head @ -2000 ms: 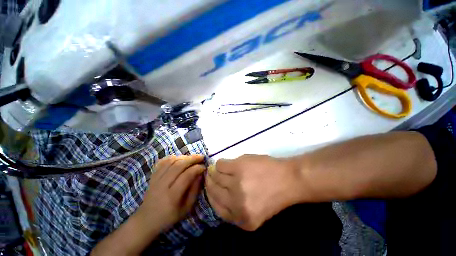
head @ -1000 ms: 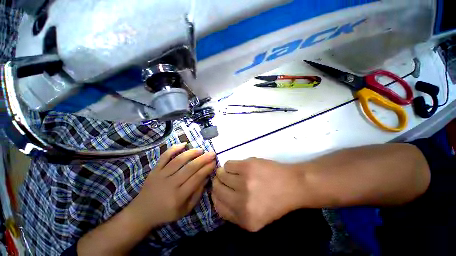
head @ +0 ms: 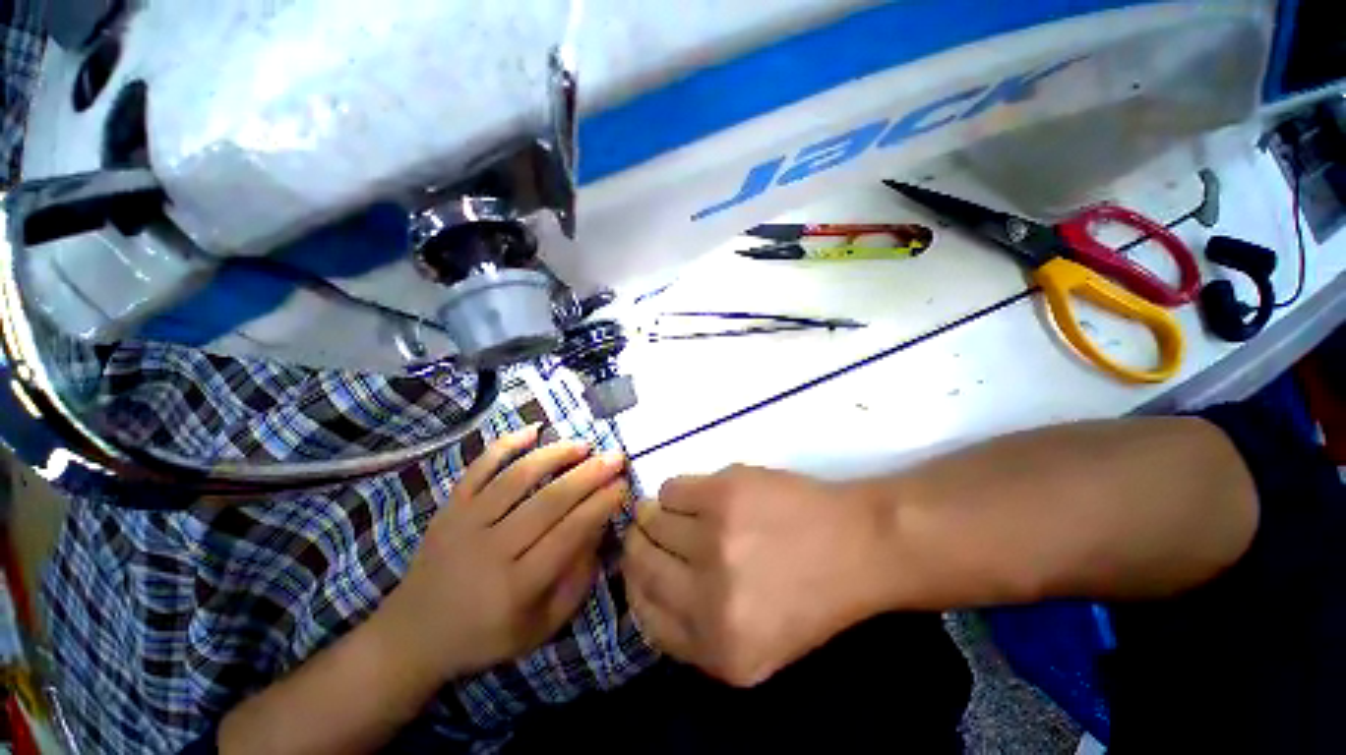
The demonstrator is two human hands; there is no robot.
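Observation:
Plaid fabric lies on the machine bed at the left and hangs toward the lap. My left hand lies on it, fingers spread a little and fingertips near its right edge. My right hand is curled, with its fingertips pinching the fabric's folded edge beside my left fingertips. Both hands are just below the presser foot area of the sewing machine head. The needle itself cannot be made out. The pinched part of the edge is hidden by the fingers.
Tweezers, red and yellow-green thread snips, and scissors with red and yellow handles lie on the white bed. A black clip is right of them. A tension dial and curved metal guard stand above the cloth.
Since two seconds ago the camera view has shifted, and the machine head appears farther right. My left hand's fingers have flattened and spread on the fabric. My right hand keeps its pinch.

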